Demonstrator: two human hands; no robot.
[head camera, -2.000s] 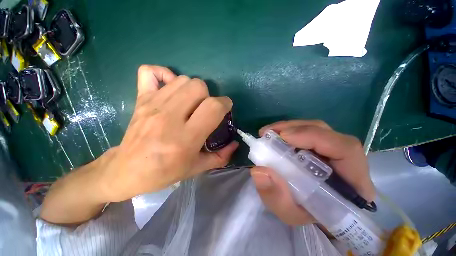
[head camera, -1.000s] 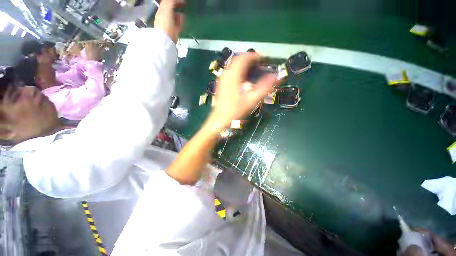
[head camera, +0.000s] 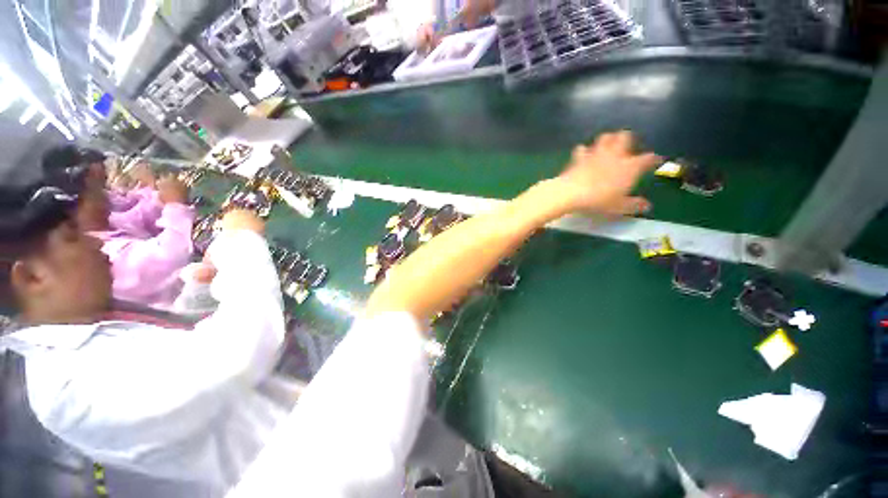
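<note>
My left hand (head camera: 609, 175) reaches out over the pale rail (head camera: 604, 229), fingers apart, with nothing seen in it. A black watch housing (head camera: 703, 179) with a yellow-edged battery (head camera: 669, 169) lies just beyond its fingertips, apart from them. My right hand (head camera: 730, 492) is mostly cut off by the bottom edge and blurred. The dispensing syringe (head camera: 687, 479) shows only its pale tip beside it; the grip is mostly hidden. Two more housings (head camera: 697, 275) lie on the near side of the rail, with batteries beside them.
White wiping paper (head camera: 779, 418) lies at the right of the green bench (head camera: 565, 389). Many housings (head camera: 394, 243) lie left, partly behind my forearm. Coated workers (head camera: 146, 389) sit along the left. Gridded trays (head camera: 565, 34) stand beyond. A pale post (head camera: 847, 185) rises at right.
The view has swung up and left. My left hand, first holding a housing at the syringe tip, passed over the housing cluster and now reaches across the rail. The syringe has dropped to the bottom edge.
</note>
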